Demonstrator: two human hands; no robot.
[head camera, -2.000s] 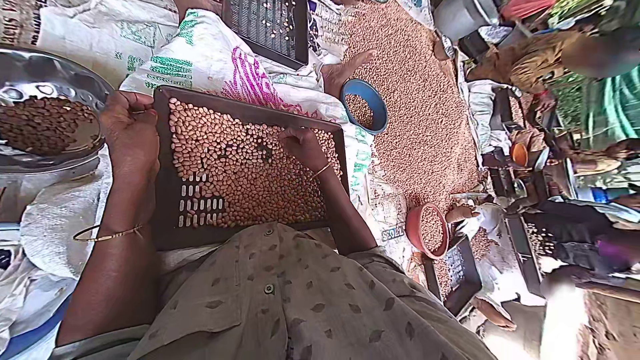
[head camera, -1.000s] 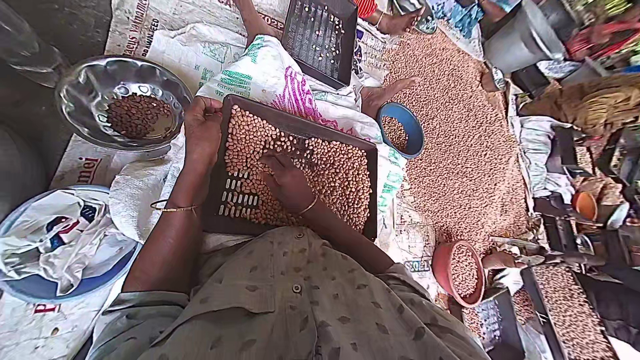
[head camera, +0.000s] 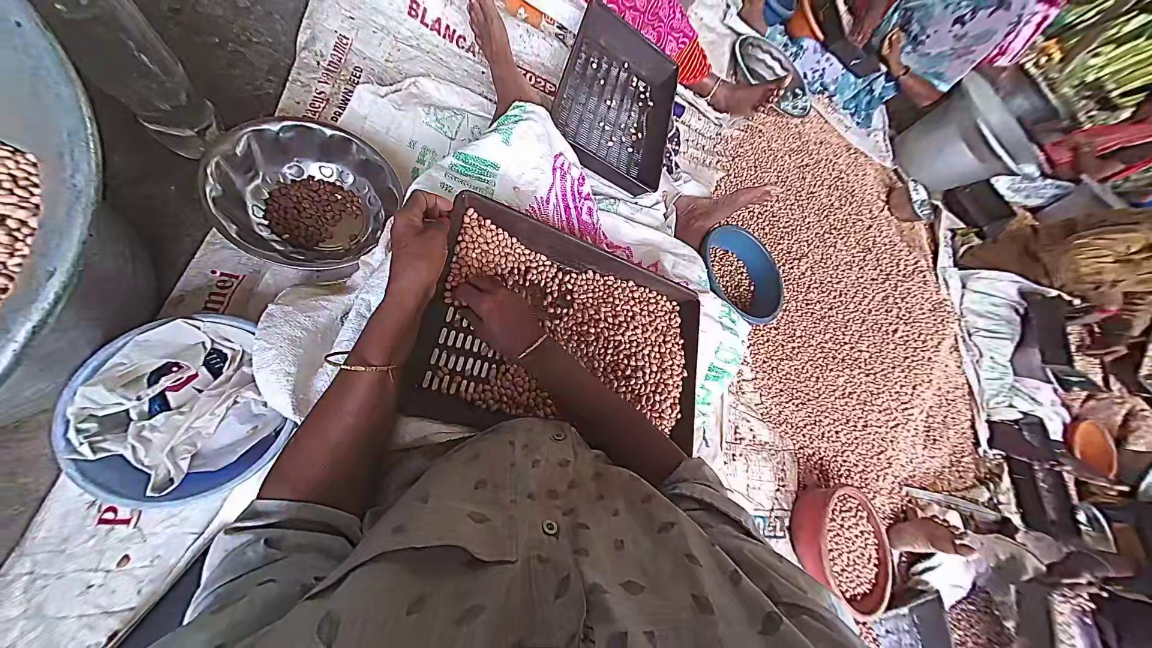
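Observation:
A dark slotted tray (head camera: 688, 360) lies across my lap, mostly covered with shelled nuts or beans (head camera: 621, 333). Its far left corner is gripped by my left hand (head camera: 421, 238), fingers closed around the rim. My right hand (head camera: 490, 310) reaches into the tray and touches the nuts at the left side, fingers down among them; whether it holds any is hidden. Bare slots show just below that hand. A steel bowl (head camera: 216, 193) with darker nuts stands left of my left hand. The white sack (head camera: 558, 202) is under the tray.
A second slotted tray (head camera: 666, 81) lies ahead. To the right are a blue bowl (head camera: 765, 279), a large heap of nuts (head camera: 855, 297) and a red bowl (head camera: 810, 531). A blue basin (head camera: 99, 486) with white plastic stands left. Other people's feet and hands are around the heap.
My right hand has moved from the right part of the tray to its left side. My left hand has stayed on the rim. The view has shifted left.

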